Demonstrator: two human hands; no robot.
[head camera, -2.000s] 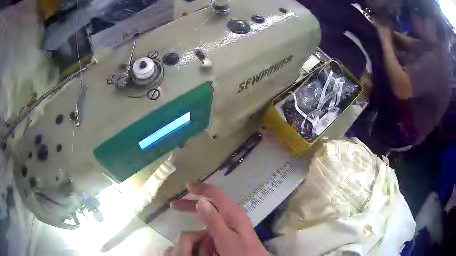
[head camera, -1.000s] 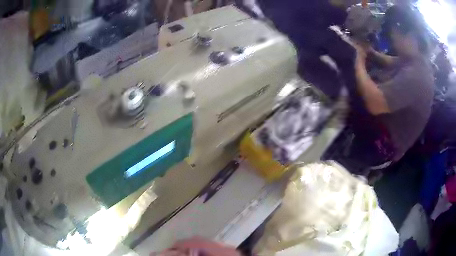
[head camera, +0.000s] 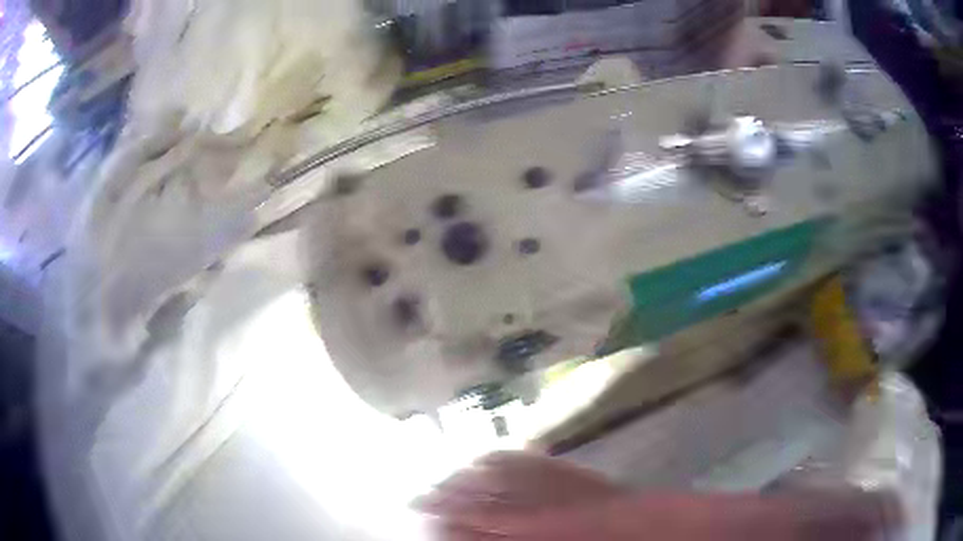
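The cream sewing machine head (head camera: 591, 211) fills the middle, blurred by motion. Its needle area (head camera: 491, 407) sits in strong lamp glare. My right hand (head camera: 528, 497) lies low in the picture, just below the needle area, with the forearm reaching in from the right. It is blurred, and I cannot tell if the fingers hold anything. My left hand is not in view. Pale cream cloth (head camera: 201, 433) spreads left of the needle, partly washed out.
A loose cream cloth heap (head camera: 253, 74) lies behind and left of the machine. The green control panel (head camera: 729, 280) is on the machine's front. The yellow box (head camera: 845, 333) stands at right, with a pale bundle (head camera: 908, 433) below it.
The view has swung left, so the machine sits further right and the cloth at left shows. My right hand has come up near the needle area. The other person has left the view.
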